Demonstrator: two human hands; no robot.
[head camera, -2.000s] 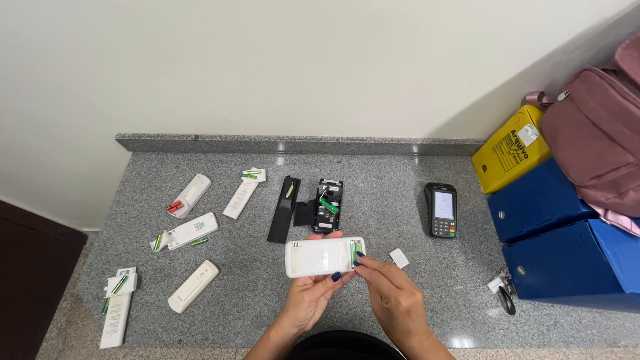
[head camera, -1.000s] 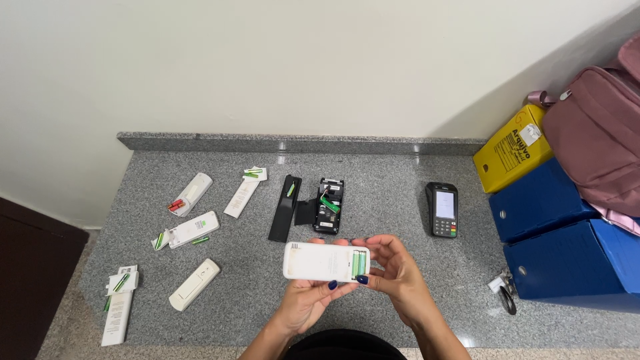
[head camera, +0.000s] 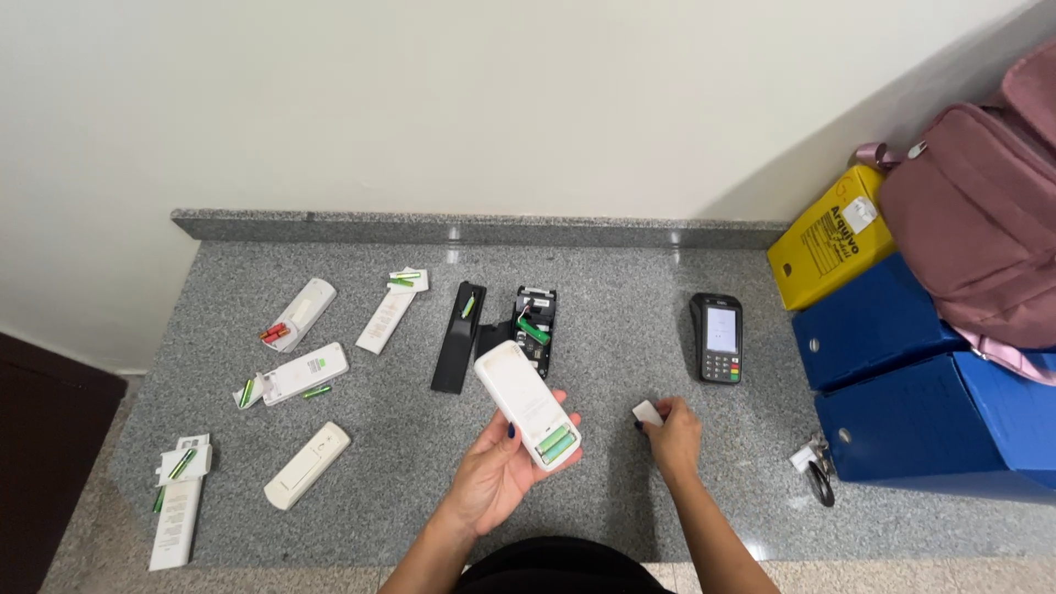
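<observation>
My left hand (head camera: 497, 477) holds a white remote control (head camera: 525, 394), back side up, over the front of the granite counter (head camera: 396, 462). Two green batteries (head camera: 556, 444) lie side by side in its uncovered battery bay. To the right, my right hand (head camera: 678, 437) grips a small white battery cover (head camera: 648, 413) at the counter surface. Behind the remote are an opened black card terminal (head camera: 536, 318) with a green battery pack on wires, and a long black remote (head camera: 459, 338) with a battery in it.
Several white remotes (head camera: 307, 384), some with loose batteries, lie at left. A cream remote (head camera: 307, 466) is nearest them. At right stand a card terminal (head camera: 720, 340) with a lit screen, a black cable (head camera: 821, 483), blue file boxes (head camera: 899, 421), a yellow file box (head camera: 829, 239) and a pink backpack (head camera: 973, 214).
My right hand has left the remote, moved right and taken hold of the small cover on the counter. My left hand has tilted the remote, its battery end now toward me.
</observation>
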